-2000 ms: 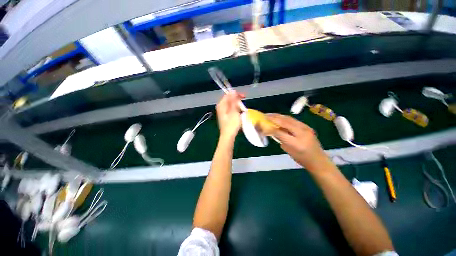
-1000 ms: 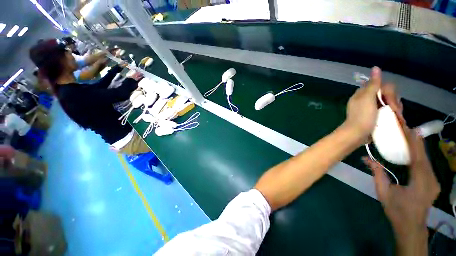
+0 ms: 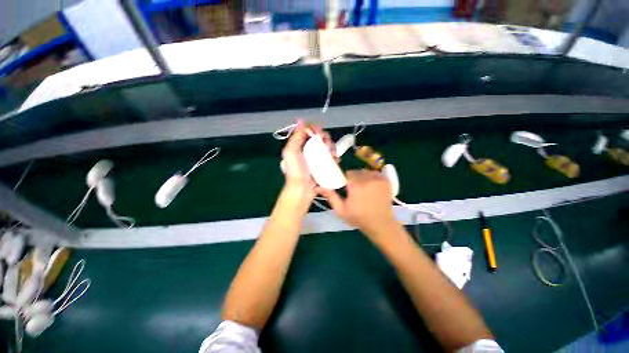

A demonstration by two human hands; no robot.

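A smooth white oval device [image 3: 323, 163] is held over the pale metal rail and green belt, in the middle of the head view. My left hand [image 3: 298, 157] grips it from the left near its upper end, where a thin white cord loop [image 3: 284, 131] sticks out. My right hand [image 3: 365, 196] is at its lower right end, with thumb and fingers against it. Its underside and the fingertips behind it are hidden.
White devices [image 3: 171, 189] with cords lie on the belt at both sides, several on the right with yellow pieces [image 3: 491, 170]. A pile [image 3: 40, 318] is at the left. A crumpled white item [image 3: 455, 265], a yellow-orange marker or knife [image 3: 488, 245] and thin rings [image 3: 549, 266] lie right.
The view has swung back right from the left side, where a person in dark clothes sat. Both hands still hold the white device, now at the middle of the view.
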